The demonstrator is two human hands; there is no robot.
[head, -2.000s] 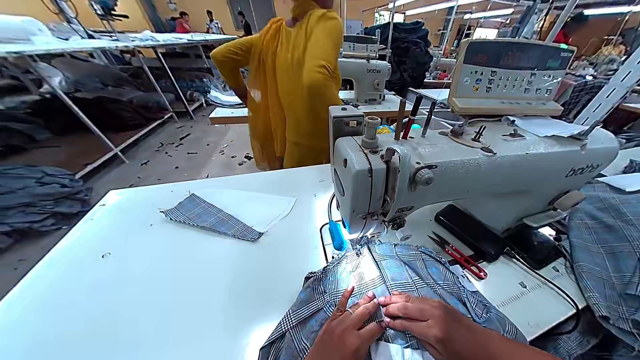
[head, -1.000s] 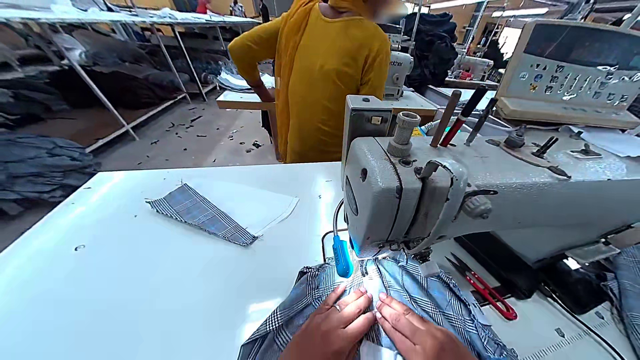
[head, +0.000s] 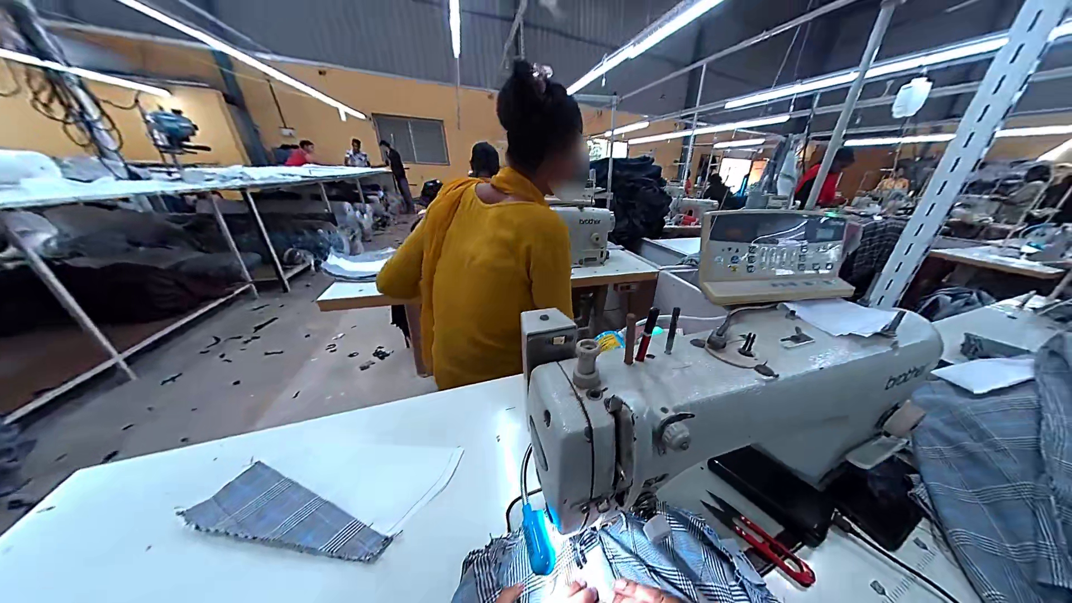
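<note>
At the bottom edge of the head view, only fingertips of my left hand (head: 578, 591) and my right hand (head: 641, 591) show. They touch grey-blue checked fabric (head: 695, 557) lying under the head of a Brother sewing machine (head: 729, 385). The needle area glows brightly, and a small white piece lies on the fabric there. Just left of the needle hangs a blue-handled tool or lamp (head: 538, 540). Red-handled thread snips (head: 766, 544) lie right of the fabric, beside a black case (head: 775, 494). A checked cut piece (head: 289, 512) rests on the white table at left.
A white pattern piece (head: 419, 481) lies next to the cut piece. A person in yellow (head: 498, 285) is at the machine ahead. More checked fabric (head: 997, 477) is heaped at right. A control panel (head: 775, 255) stands behind my machine. Shelving with a white top (head: 209, 184) runs along the left.
The view has tilted up, so my hands now show only at the bottom edge. The person in yellow, upright before with a hand at the hip, now appears lower at the machine ahead.
</note>
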